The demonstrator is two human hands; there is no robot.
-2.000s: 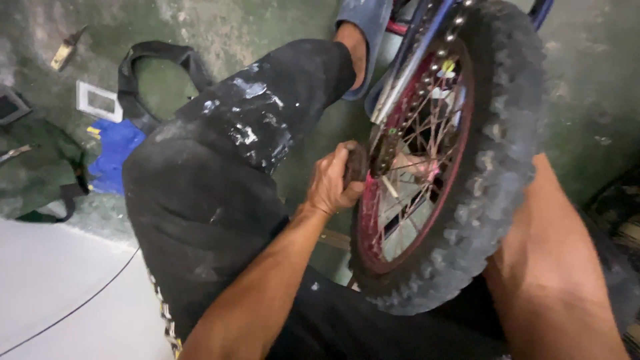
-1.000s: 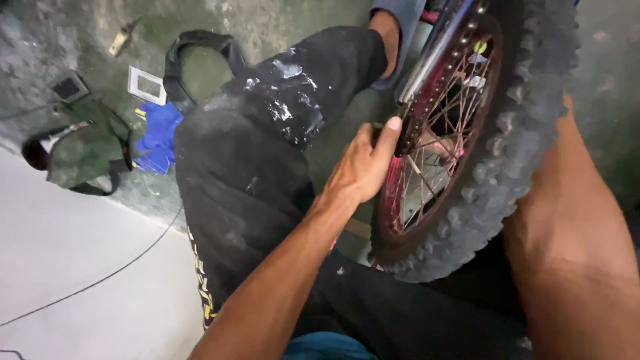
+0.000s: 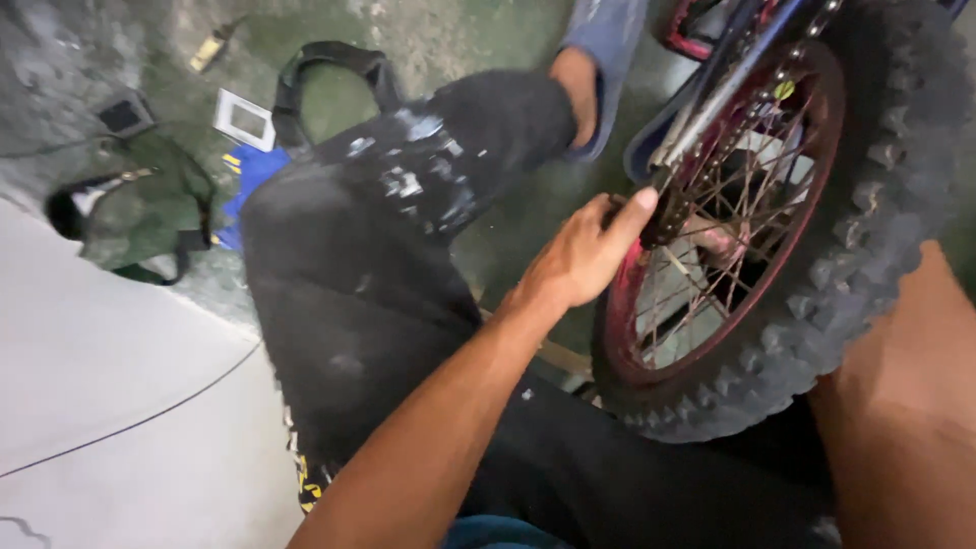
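Note:
A bicycle wheel with a knobby black tire [image 3: 823,335], a red rim [image 3: 793,282] and thin spokes stands tilted between my legs. A chain [image 3: 789,65] runs down from the top toward its sprocket side, beside a metal frame tube [image 3: 717,103]. My left hand [image 3: 591,248] is at the frame end beside the sprocket, thumb stretched along it and fingers curled around the far side; whether they grip something dark there is unclear. My right forearm passes behind the tire, and part of my right hand [image 3: 717,236] shows through the spokes near the hub, its fingers mostly hidden.
On the floor at left lie a dark green bag [image 3: 149,206] with a black strap [image 3: 335,53], a blue cloth [image 3: 255,179], a white square frame [image 3: 244,120] and a small yellow-handled item [image 3: 207,53]. A red pedal [image 3: 686,34] and a slippered foot [image 3: 583,91] are near the wheel.
Two seconds ago my left hand was curled around a dark round thing beside the wheel; since then its thumb has stretched out toward the frame end. My right hand stays behind the spokes.

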